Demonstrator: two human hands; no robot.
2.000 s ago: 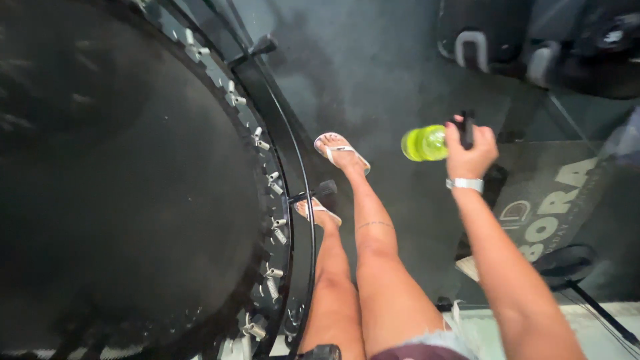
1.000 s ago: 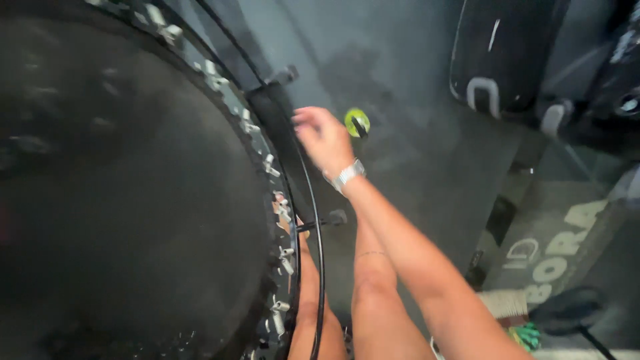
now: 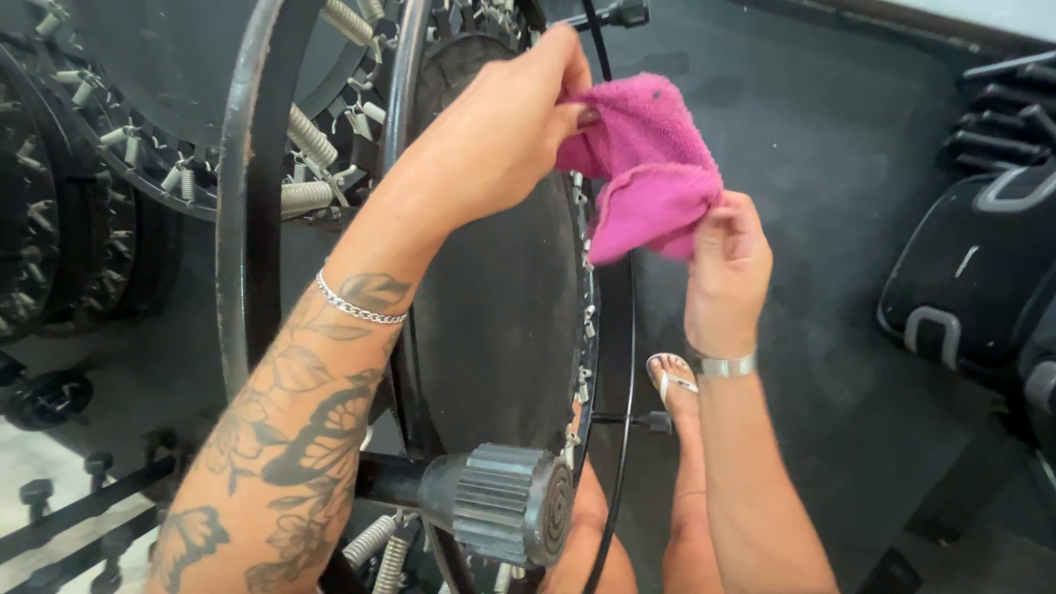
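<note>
A pink cloth (image 3: 660, 165) is stretched between my two hands. My left hand (image 3: 528, 132) pinches its upper left part, and my right hand (image 3: 730, 264) grips its lower right corner. Behind the cloth, a mini trampoline with a black mat (image 3: 495, 330) and metal springs stands tilted on its side. A ribbed rubber foot (image 3: 516, 503) on a black leg sticks out below my left forearm. The spray bottle of the earlier views is not visible.
More trampolines with coil springs (image 3: 312, 136) stand at the left. Black steps with grey handles (image 3: 973, 272) lie on the dark floor at the right. My foot in a white flip-flop (image 3: 672, 375) is below my right hand.
The green bottle has gone out of sight. Both my hands now hold a pink cloth, which the earlier frames do not show. The view has shifted, with more trampolines showing.
</note>
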